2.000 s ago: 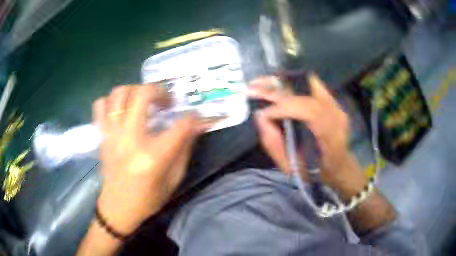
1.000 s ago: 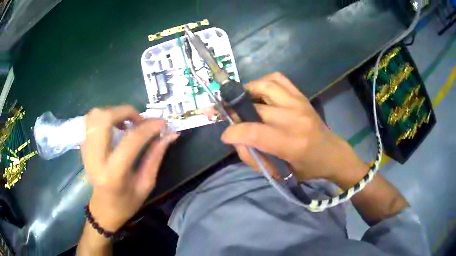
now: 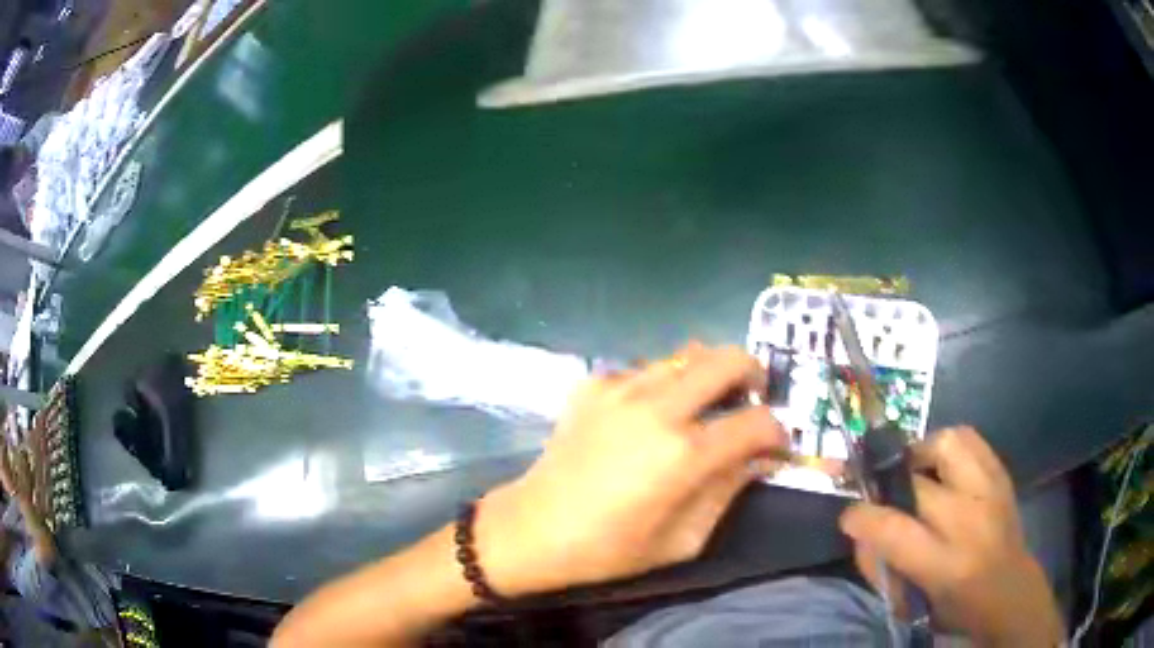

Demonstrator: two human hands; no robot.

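A white square socket housing (image 3: 914, 332) lies open on the dark green bench mat, with a small green circuit board (image 3: 901, 403) and thin wires inside. A brass contact strip (image 3: 842, 284) lies along its far edge. My right hand (image 3: 962, 532) holds a soldering iron (image 3: 888, 462), its metal tip over the housing. My left hand (image 3: 633, 468) is at the housing's left near corner, fingers bent; what lies between the fingertips is hidden. A power cord in a clear plastic bag (image 3: 475, 367) extends left from the housing.
Piles of brass contact strips with green wires (image 3: 272, 367) lie on the left. A black lump (image 3: 165, 424) is beyond them. A translucent hood (image 3: 747, 44) hangs at the top. A black crate of strips (image 3: 1126, 506) shows at the right edge, beside the bench.
The view has shifted left and up, so the housing sits farther right. My right hand still holds the iron over the housing. My left hand has moved closer to the housing's left side.
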